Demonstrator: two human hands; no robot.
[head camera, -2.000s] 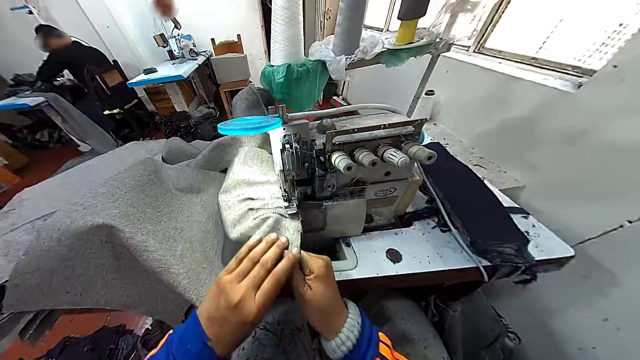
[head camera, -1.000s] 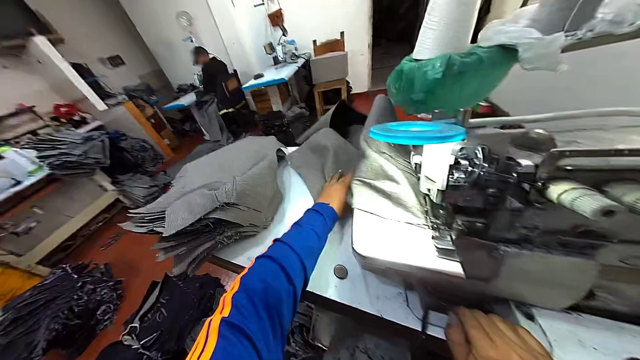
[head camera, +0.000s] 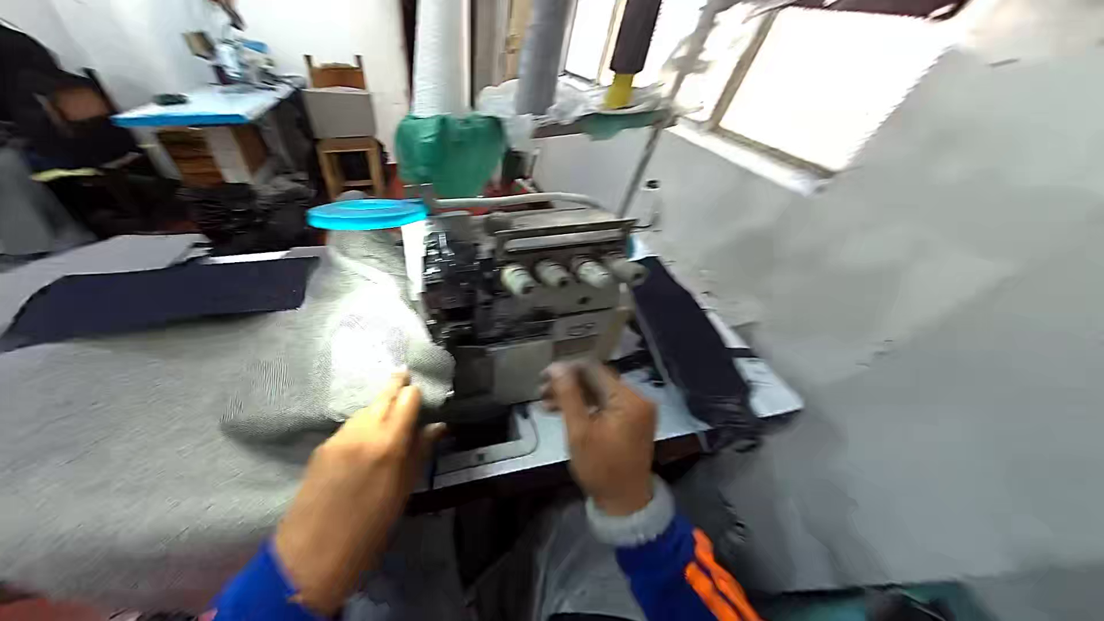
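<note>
An overlock sewing machine (head camera: 535, 293) stands on a white table, with a blue ring-shaped lamp or tray (head camera: 366, 214) at its upper left. Grey fabric (head camera: 172, 414) spreads across the left side and reaches up to the machine's needle area. My left hand (head camera: 366, 483) lies at the near edge of that fabric, fingers on it, the thumb partly hidden. To the right, in front of the machine body, my right hand (head camera: 604, 427) is raised with curled fingers; blur hides whether something small is between them. A dark fabric strip (head camera: 181, 297) rests on the grey fabric.
Dark folded fabric (head camera: 694, 345) lies on the table's right end, by the wall. Thread cones stand behind the machine, one wrapped in green plastic (head camera: 453, 155). Farther back are a second sewing table (head camera: 207, 108), a wooden chair (head camera: 345, 129) and a person in dark clothes (head camera: 52, 103).
The view has swung back right. My left hand, stretched out over the fabric behind a second ago, is now near the machine's front. My right hand has risen from the table edge.
</note>
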